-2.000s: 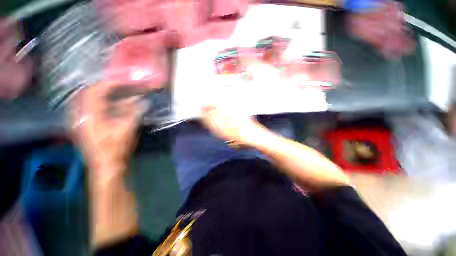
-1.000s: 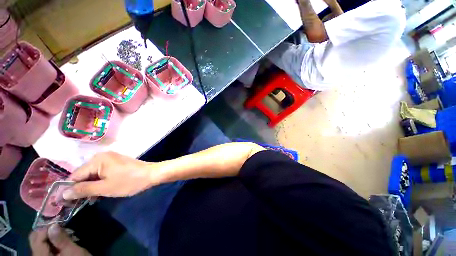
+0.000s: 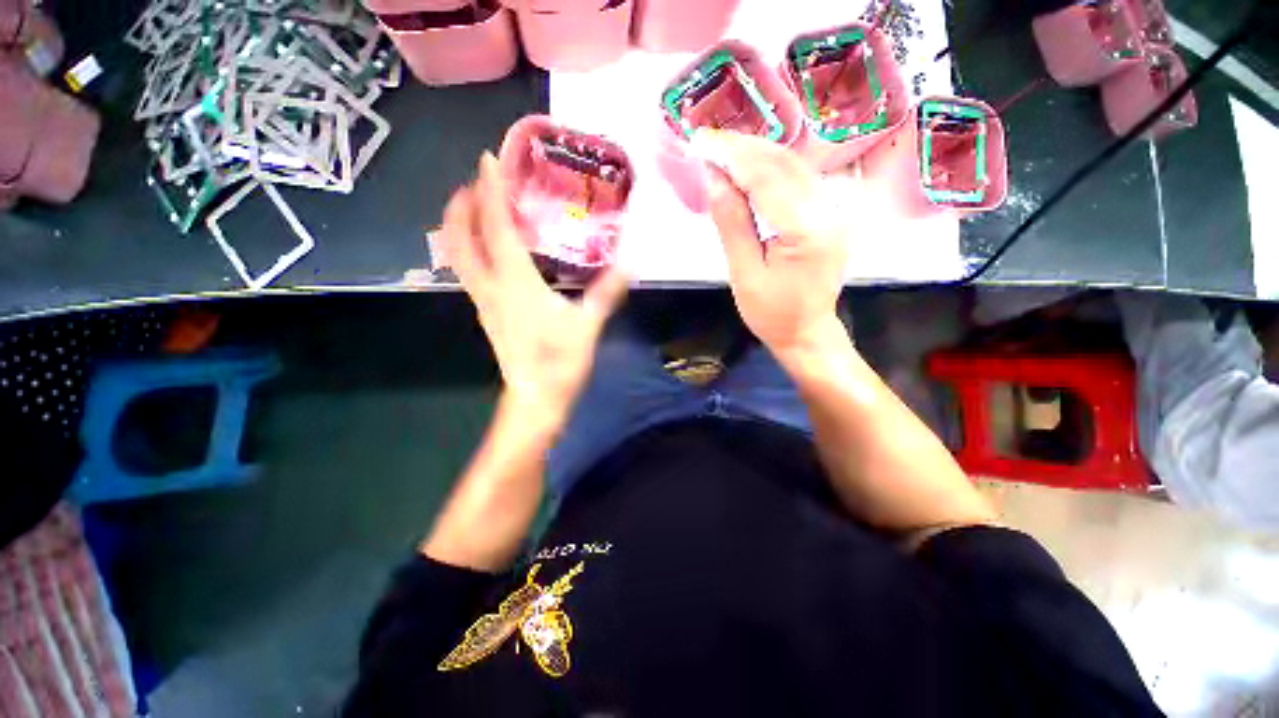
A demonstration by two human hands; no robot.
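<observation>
My left hand holds a pink housing tilted at the mat's left edge, fingers around its left side and thumb at its lower right. Dark parts and a small yellow spot show inside; no green frame shows at its rim. My right hand is over the white mat, its fingertips at the near wall of a housing with a green frame board; whether they grip it is hidden. Two more housings with green frame boards, one behind and one to the right, stand on the mat.
A loose board pile lies on the dark bench at left. Clustered pink housings stand at the back. More housings and a black cable are at right. A red stool and a person's sleeve are right; a blue stool is left.
The view has swung back to the bench from the right. The frame board held at the hands a second ago no longer shows there. My left hand now holds a housing; my right hand is at the mat housings.
</observation>
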